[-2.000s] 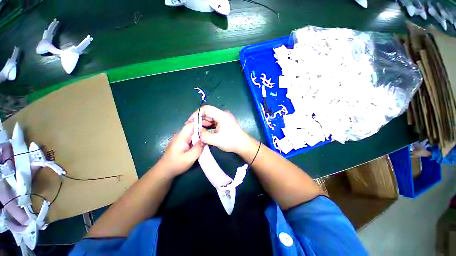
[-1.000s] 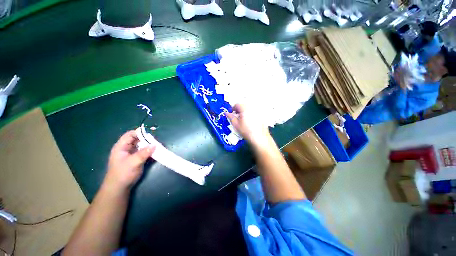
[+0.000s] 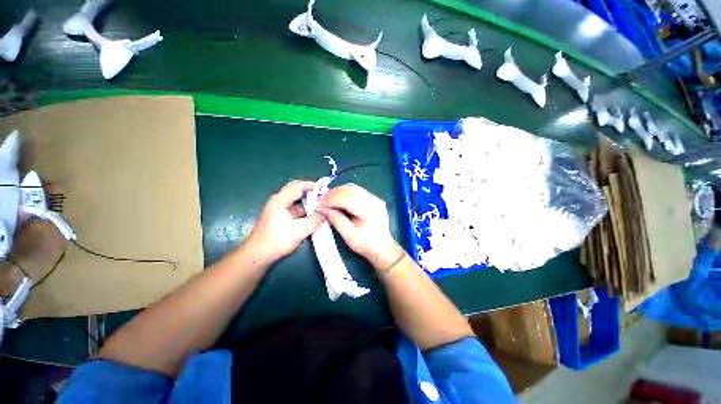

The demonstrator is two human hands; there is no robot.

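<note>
A curved white housing [image 3: 330, 256] is held over the green bench mat, its far end between both hands and its flared near end pointing toward me. My left hand [image 3: 285, 221] grips the far end from the left. My right hand [image 3: 360, 221] has its fingertips pinched at the same end; any small part between them is too small to tell. A thin dark lead wire [image 3: 360, 166] trails right from that end. A tiny white curly clip [image 3: 330, 164] shows just beyond the hands. The blue parts tray [image 3: 405, 189] stands to the right, with a heap of small white fittings [image 3: 498, 197] in clear plastic.
White housings [image 3: 340, 43] lie spaced along the dark green conveyor behind its bright green edge [image 3: 292, 113]. Piled housings with wires [image 3: 32, 197] lie on a cardboard sheet [image 3: 134, 189] at left. Cardboard dividers [image 3: 632, 221], an open carton [image 3: 518, 339] and a blue bin [image 3: 585, 335] are at right.
My right hand has moved from the tray back to the far end of the housing. The housing now points more toward me. The view has turned left, and the conveyor housings have shifted.
</note>
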